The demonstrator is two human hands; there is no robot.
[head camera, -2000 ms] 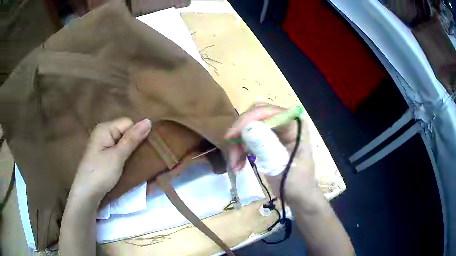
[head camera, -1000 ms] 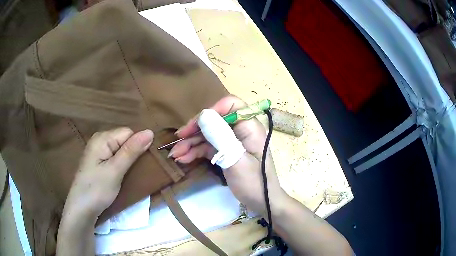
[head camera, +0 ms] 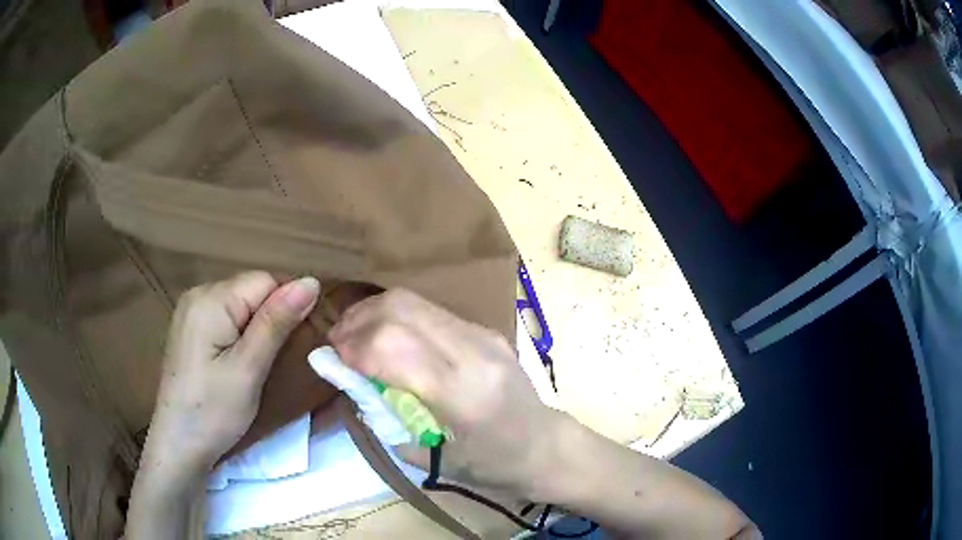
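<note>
A brown tote bag point(head camera: 422, 206) covers the left and middle of the table. My left hand point(head camera: 227, 364) pinches the bag's edge between thumb and fingers. My right hand point(head camera: 443, 385) is just right of it at the bag opening, holding a green-handled awl point(head camera: 414, 409) in the palm, with its metal shaft hidden. The right fingertips touch a narrow brown strip near the left thumb; whether they grip it is unclear. A white wrapping point(head camera: 353, 382) covers one right finger. A narrow brown strap point(head camera: 385, 464) hangs down toward the table's front edge.
Purple-blue thread snips point(head camera: 536, 316) lie right of the bag. A speckled beige cylinder point(head camera: 597, 245) lies farther right. Loose threads litter the pale table point(head camera: 506, 116). White sheet material point(head camera: 276, 454) shows under the bag. A red item point(head camera: 707, 116) and a covered table point(head camera: 897, 200) stand beyond the dark floor.
My right hand has turned over and closed near my left thumb, its green handle now pointing down toward me. The snips have come into view. My left hand has barely moved.
</note>
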